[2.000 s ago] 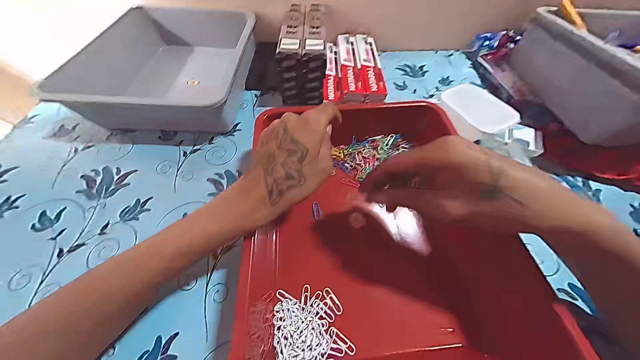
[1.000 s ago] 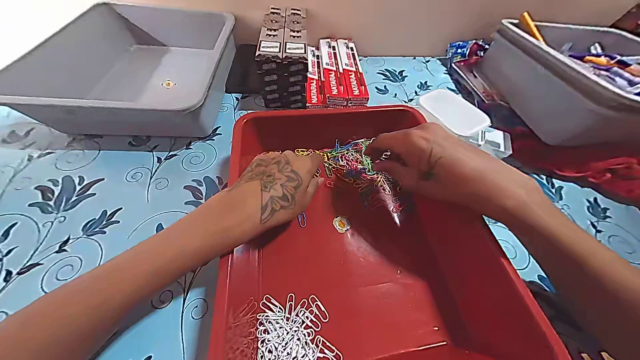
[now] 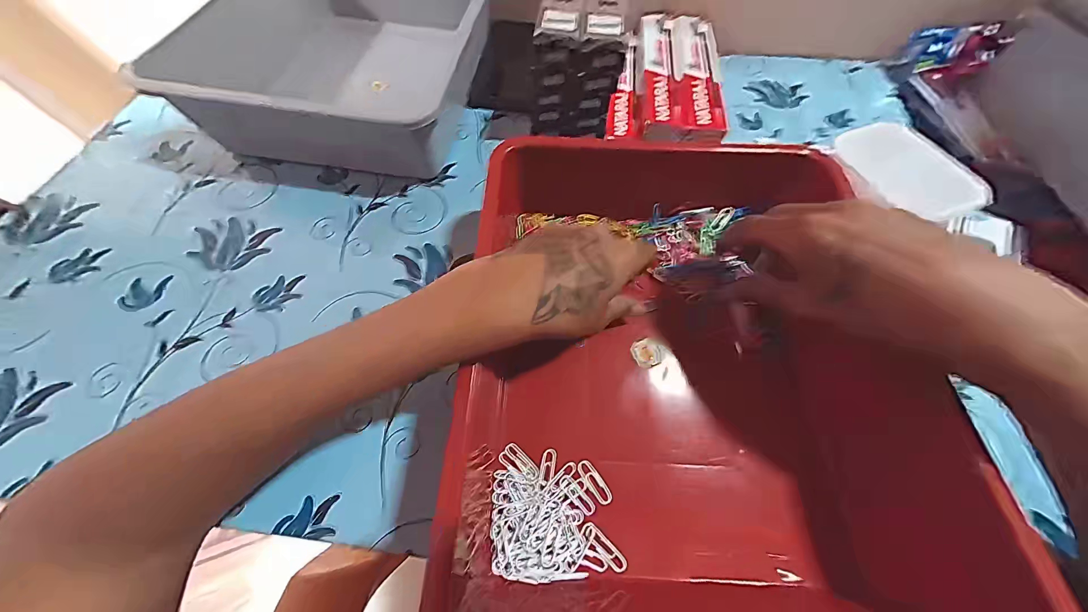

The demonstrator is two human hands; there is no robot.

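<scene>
Both hands reach into a red plastic tray (image 3: 714, 527). My left hand (image 3: 586, 276), tattooed on its back, rests at the left of a pile of coloured paper clips (image 3: 680, 238), fingers over its edge; whether it grips any is hidden. My right hand (image 3: 790, 255), blurred, is at the pile's right side with fingers curled, and what lies between them cannot be made out. A heap of white paper clips (image 3: 540, 523) lies in the near left corner of the tray. A small sticker-like piece (image 3: 647, 353) sits on the tray floor below the coloured pile.
A grey plastic tub (image 3: 280, 102) stands at the back left. Behind the tray are dark boxes (image 3: 578, 85) and red-and-white Nataraj boxes (image 3: 680, 93). A white plastic lid (image 3: 914, 170) lies to the right, near a grey container (image 3: 1041, 102). A blue floral cloth (image 3: 255, 289) covers the table.
Two seconds ago my right hand was over the middle of the tray; it is now at the coloured pile. The small sticker-like piece shows since the second frame. The view has shifted.
</scene>
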